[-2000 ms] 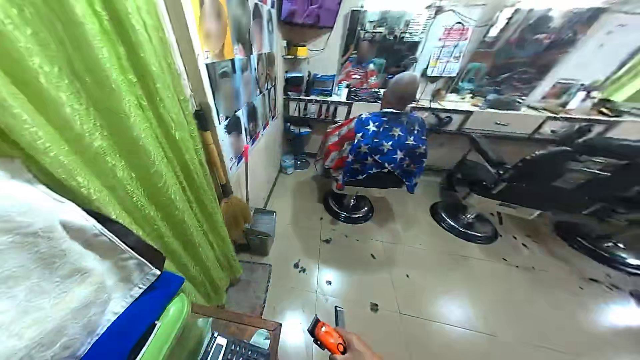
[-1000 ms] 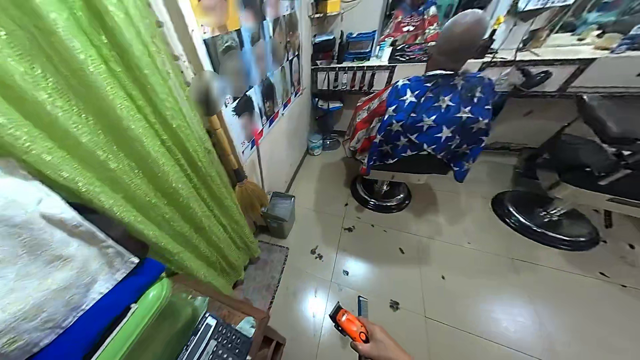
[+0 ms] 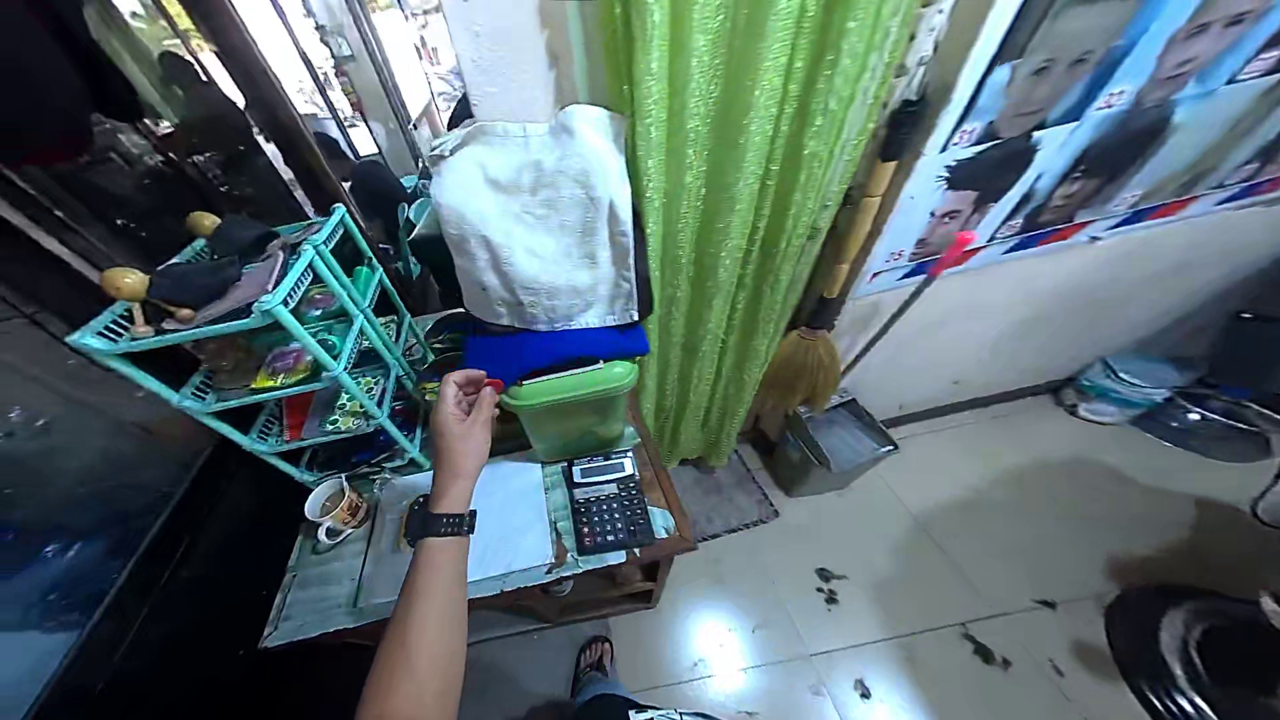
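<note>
My left hand (image 3: 465,405), with a black watch (image 3: 437,522) on its wrist, reaches over the small table. Its fingertips pinch a small red object (image 3: 494,385), mostly hidden by the fingers. Just right of the hand stands a green-lidded plastic container (image 3: 572,405), and behind it lies folded blue cloth (image 3: 555,350). White paper (image 3: 510,520) lies under the wrist. A black calculator (image 3: 608,505) is to the right and a patterned mug (image 3: 337,507) to the left. My right hand is out of view.
A teal plastic rack (image 3: 335,365) stands at the left, loaded with small items. White cloth (image 3: 540,220) hangs behind the container, beside a green curtain (image 3: 740,200). A broom (image 3: 805,365) and a bin (image 3: 838,448) stand right of the table. Hair clumps (image 3: 985,648) dot the floor.
The view has swung left to the table. The hand with the orange hair clipper, seen earlier, is out of view. My left hand has come into view with the red object.
</note>
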